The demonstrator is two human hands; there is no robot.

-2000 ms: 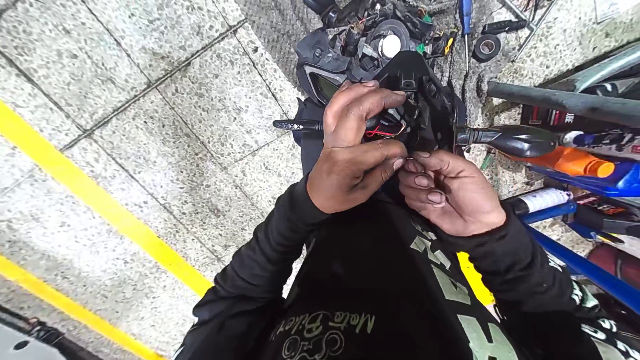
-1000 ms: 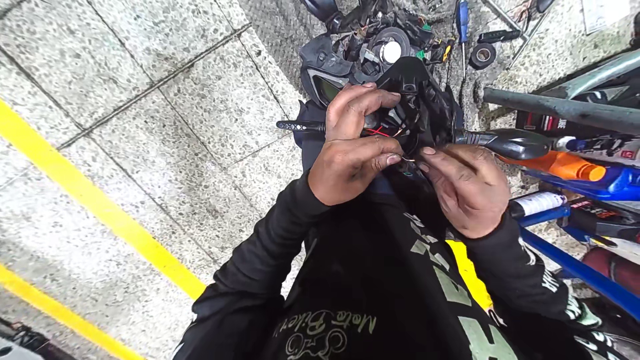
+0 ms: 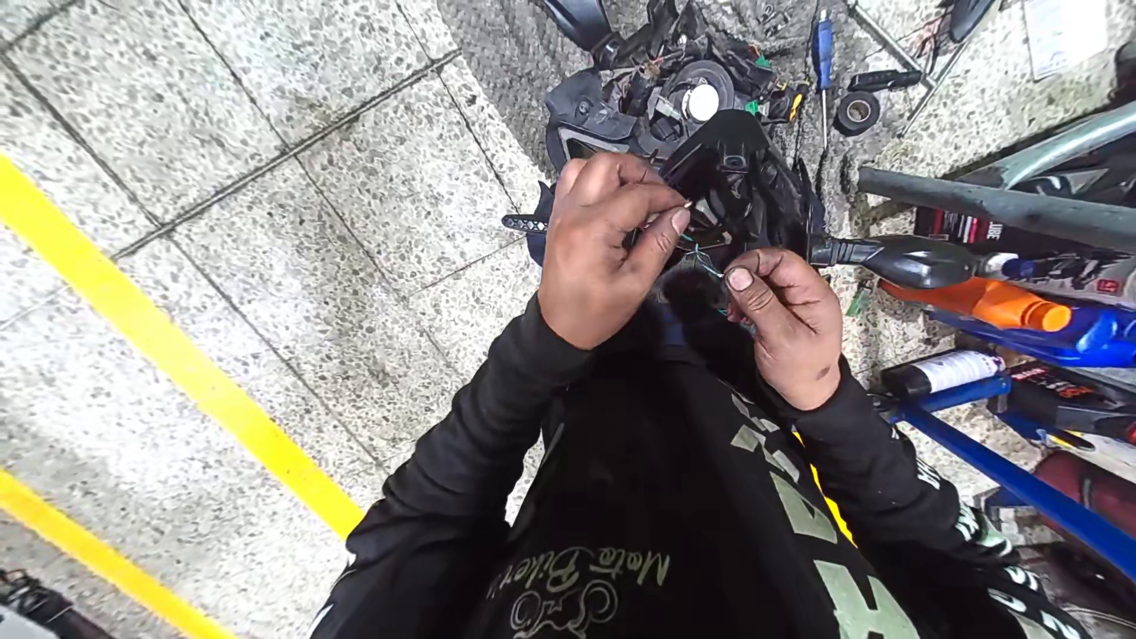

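My left hand (image 3: pixel 612 240) pinches the end of a thin wire between thumb and index finger, over the dark motorcycle front parts. To its right and a little lower, my right hand (image 3: pixel 785 306) grips a thin green wire (image 3: pixel 701 257) between thumb and fingertip. The wires run between the hands, in front of a black plastic fairing (image 3: pixel 732 146). A round part with a white centre (image 3: pixel 703 102) lies beyond, among dark housings and wiring. A black mirror (image 3: pixel 919 261) sticks out to the right. Where the wires lead is hidden.
A blue-handled screwdriver (image 3: pixel 824 58) and a roll of black tape (image 3: pixel 857 112) lie on the grey mat at the top. On the right stand a blue metal frame (image 3: pixel 1003 470), an orange bottle (image 3: pixel 994 302) and a spray can (image 3: pixel 945 373). A grey metal bar (image 3: pixel 1003 200) crosses above them.
My hands were close together at the wires and are now farther apart. My right hand has moved right and down, and green wire now shows between them.
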